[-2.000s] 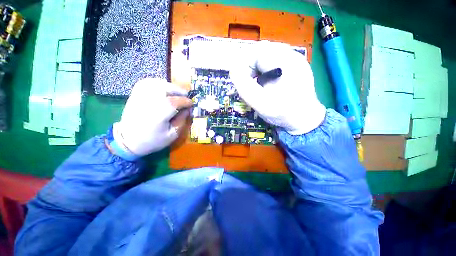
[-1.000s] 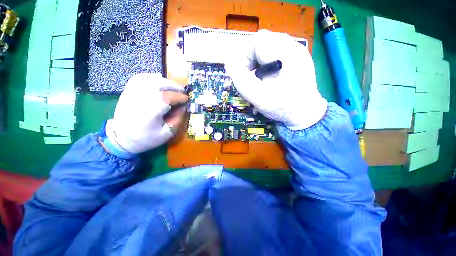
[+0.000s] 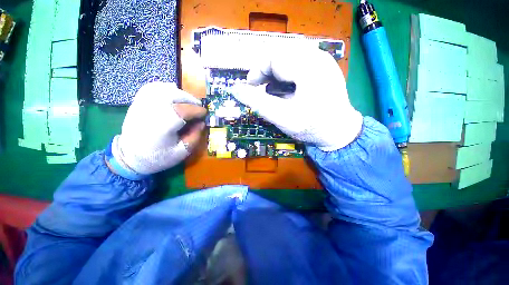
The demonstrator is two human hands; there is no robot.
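Observation:
The green circuit board (image 3: 257, 132) lies on the orange fixture (image 3: 226, 177), with the silver-white heatsink (image 3: 223, 50) along its far edge. My right hand (image 3: 304, 100), in a white glove, is over the board's right part and hides it. It holds a dark-ended marker pen (image 3: 281, 88), whose tip I cannot make out. My left hand (image 3: 159, 127), gloved with bare fingertips, is at the board's left edge. Its fingertips touch a small dark part there; whether they grip it I cannot tell.
A black tray of tiny screws (image 3: 134, 72) is left of the fixture. A blue electric screwdriver (image 3: 386, 83) lies to its right. Pale insulating sheets lie at far left (image 3: 42, 100) and at right (image 3: 441, 89), partly over a brown board (image 3: 432, 161). Another assembly shows at the left edge.
My right hand has tilted and its fingertips have moved left over the board, the pen turning with them. My left hand stays at the board's left edge. The whole view has shifted slightly.

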